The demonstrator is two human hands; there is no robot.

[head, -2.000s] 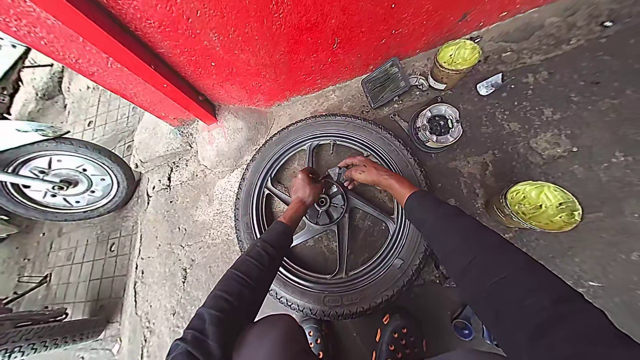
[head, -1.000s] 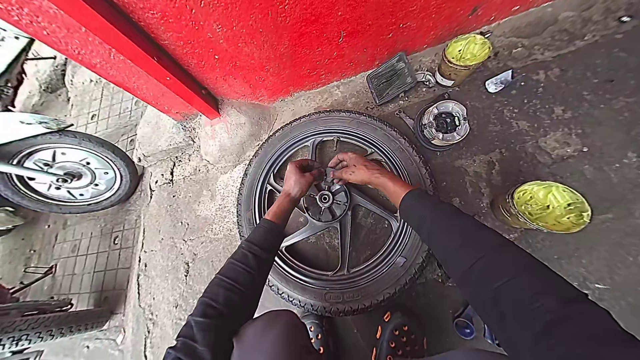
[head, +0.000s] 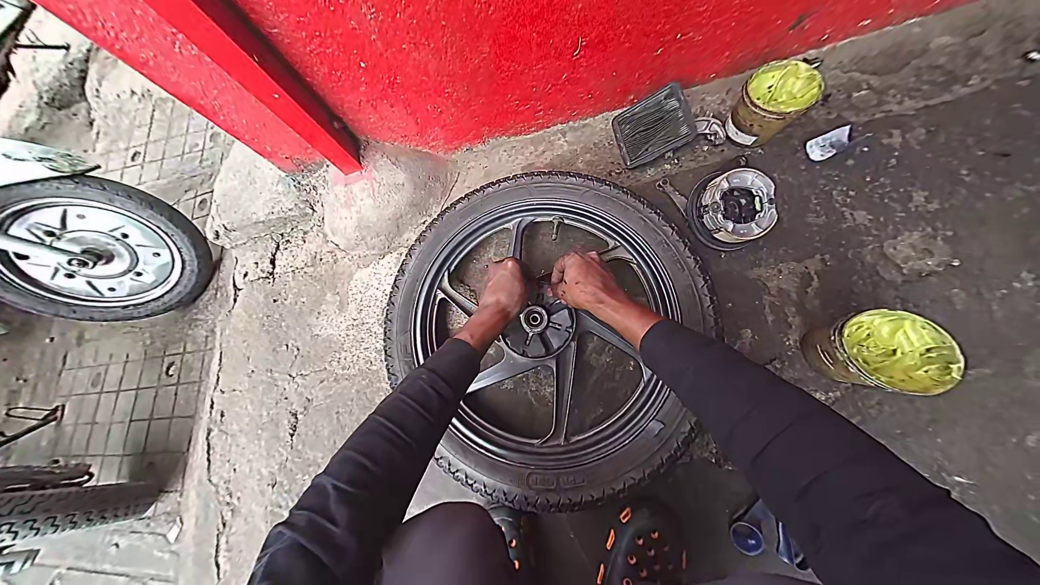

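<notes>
A motorcycle wheel with its tyre (head: 552, 479) lies flat on the ground before me, its dark spokes spreading from the hub (head: 534, 319). My left hand (head: 504, 286) is curled at the upper left edge of the hub, and my right hand (head: 587, 280) is just to its right, fingers bent inward. Something small and dark shows between the two hands at the hub's upper edge; what it is, and which hand grips it, I cannot tell. The valve stem (head: 556, 227) stands at the rim beyond my hands.
Tins of yellow-green grease (head: 902, 351) (head: 784, 86), a brake shoe assembly (head: 738, 205) and a black ribbed tray (head: 654, 124) are at the right. A red wall (head: 487, 65) rises behind. Another wheel (head: 97, 248) stands left; my shoes (head: 642, 544) are near the tyre.
My hands stay over the hub's upper part. The left hand's fingers, over the hub earlier, are now curled at its upper left edge.
</notes>
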